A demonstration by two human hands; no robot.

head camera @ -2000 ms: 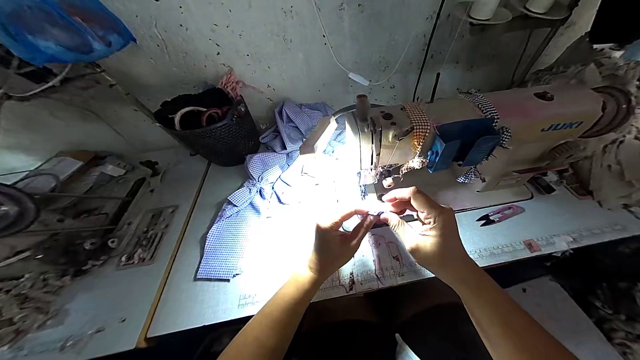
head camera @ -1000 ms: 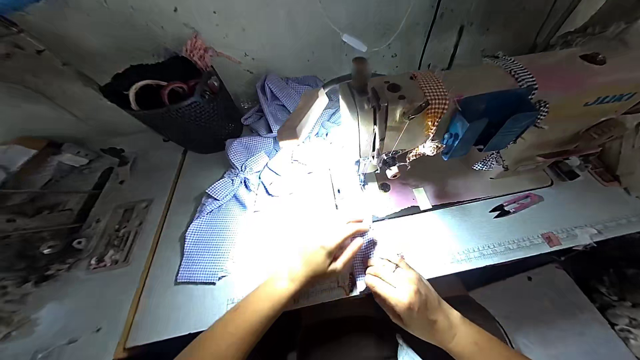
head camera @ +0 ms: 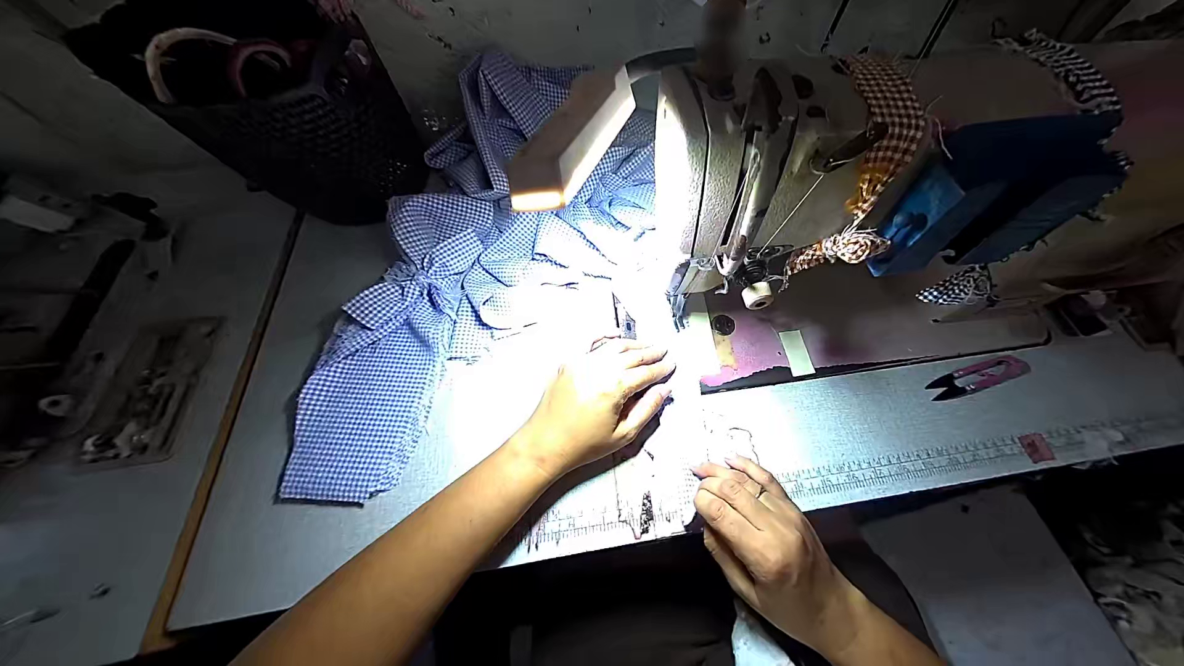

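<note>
My left hand [head camera: 601,407] lies with bent fingers on a fabric strip [head camera: 683,435], just in front of the sewing machine's presser foot [head camera: 678,310]. The strip is washed out by the lamp's glare. Close to the table's front edge, my right hand [head camera: 754,527] holds the strip's near end between thumb and fingers; a ring is on one finger. Blue-and-white gingham fabric [head camera: 370,416] lies gathered and ruffled to the left of the machine head [head camera: 740,166], with a tied knot or bow in it. The needle area is partly lost in the bright light.
A lit lamp [head camera: 564,148] hangs left of the machine head. Pink-handled thread snips [head camera: 980,376] lie at the right, behind a printed ruler scale [head camera: 888,467] along the front edge. A black woven basket [head camera: 305,139] stands at the back left. A blue magnetic-looking box [head camera: 999,194] is tied to the machine arm.
My hands, together by the needle area two seconds ago, have moved apart: the left lies flat near the presser foot, the right is lower at the front edge. The view has moved closer.
</note>
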